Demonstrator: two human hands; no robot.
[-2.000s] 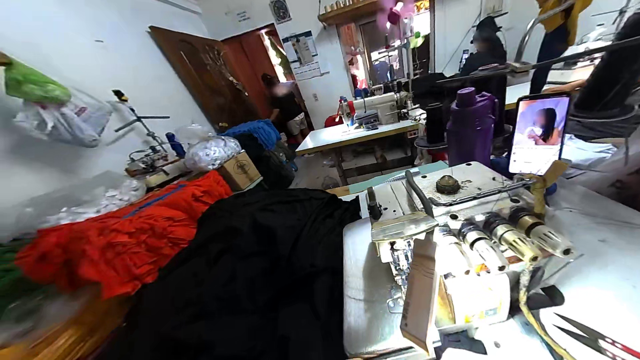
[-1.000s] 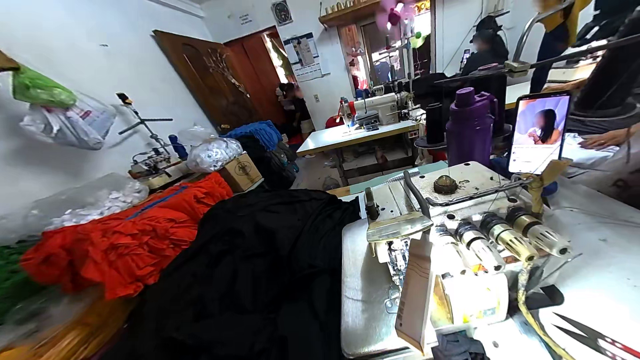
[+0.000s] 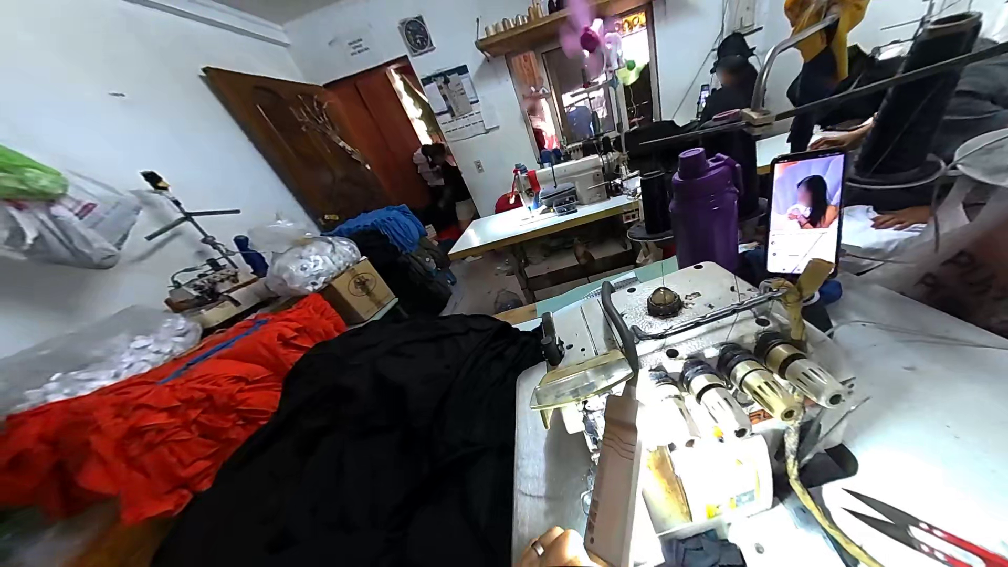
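Note:
My left hand (image 3: 557, 548) shows at the bottom edge, with a ring on one finger. Its bent fingers lie at the front of the overlock sewing machine (image 3: 583, 339), beside the pale lamp-like bar (image 3: 614, 480); the frame cuts off the rest, and what it may hold is hidden. My right hand is out of view. Black fabric (image 3: 394, 425) is heaped left of the machine, against its metal plate. A small dark fabric piece (image 3: 702, 550) lies low in front of the machine. Red-handled thread snips (image 3: 921, 531) rest at the lower right.
Red fabric (image 3: 197, 402) is piled at left, near a cardboard box (image 3: 358, 291). Behind the machine stand a purple bottle (image 3: 705, 209), a lit phone (image 3: 805, 213) and black thread cones (image 3: 917, 102). A co-worker's hand (image 3: 902, 219) rests on white fabric at right. Another sewing table (image 3: 543, 224) stands beyond.
My left hand has come into view at the bottom edge. A co-worker's hand, unseen two seconds ago, shows at right. The person by the far doorway has changed position.

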